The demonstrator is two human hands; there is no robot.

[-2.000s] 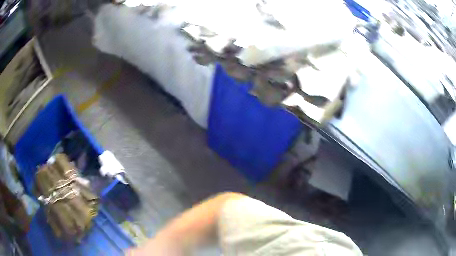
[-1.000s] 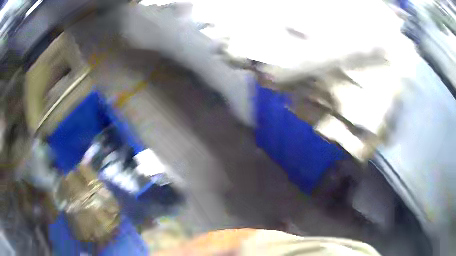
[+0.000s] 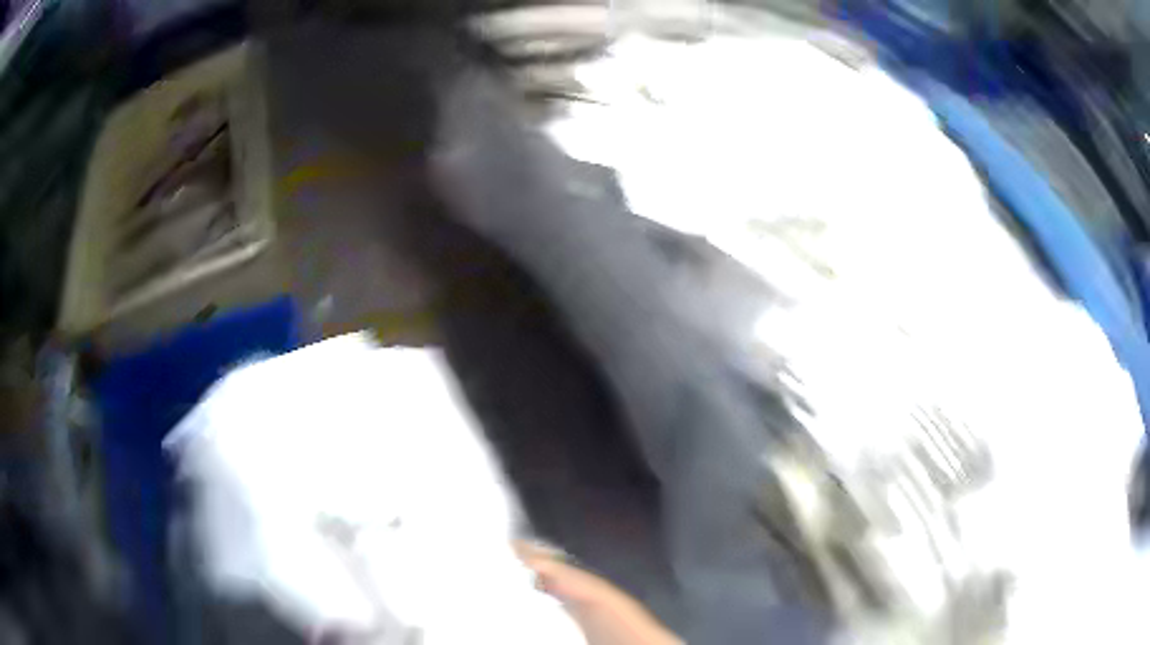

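A large white fabric bundle [image 3: 366,504] fills the lower left, blurred and overexposed, in front of a blue crate. A bare hand, which looks like my right hand [image 3: 555,580], is at the bundle's lower right edge. Its fingers are against the fabric and partly hidden by it, and the forearm runs off the bottom edge. My left hand is not visible.
The blue crate [image 3: 151,403] stands at the left below a pale-rimmed box [image 3: 259,164] with brownish contents. White fabric [image 3: 807,189] is heaped along the right. Dark floor [image 3: 530,391] lies between.
The white bundle has come into view over the crate, hiding the brown bundle seen earlier. The hand is now visible at its edge. The view has shifted, and the white heap fills more of the right.
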